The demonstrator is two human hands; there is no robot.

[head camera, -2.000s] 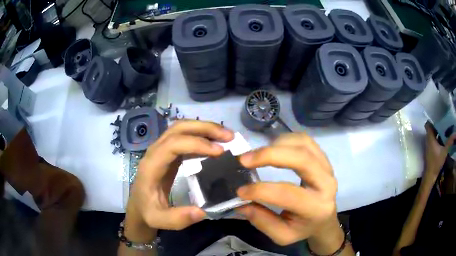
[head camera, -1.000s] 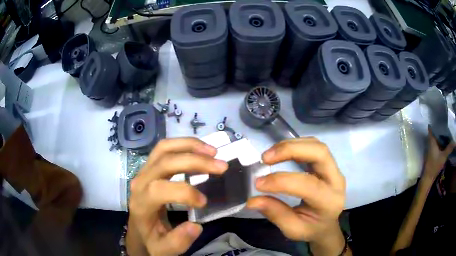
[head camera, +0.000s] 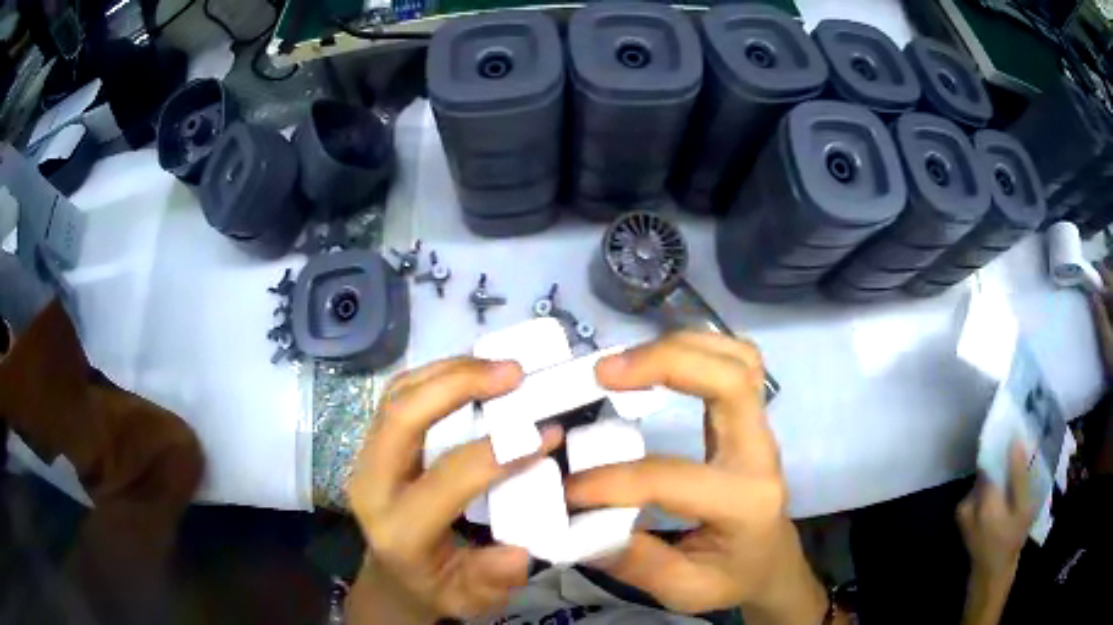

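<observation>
A white card box [head camera: 527, 510] with its end flaps spread is held between my hands, its open end towards me; something dark shows inside the opening. My left hand [head camera: 446, 488] grips the box's left side, with a finger at the opening. My right hand [head camera: 702, 476] grips the right side, with fingers at the upper edge and at the flaps. A dark grey handheld fan [head camera: 643, 254] lies just beyond the box, its handle running down to the right, partly behind my right hand.
Stacked grey housings [head camera: 498, 134] stand in columns at the back. Loose grey housings [head camera: 250, 183] and a single one [head camera: 350, 308] are at left, with small dark blades [head camera: 486, 297] and clear plastic [head camera: 345, 427]. Another person's hand [head camera: 1001, 513] holds a box at right.
The box has been tilted so its open end with white flaps faces me, and the dark surface is now mostly hidden. At right, the other person's hand has moved nearer with a box.
</observation>
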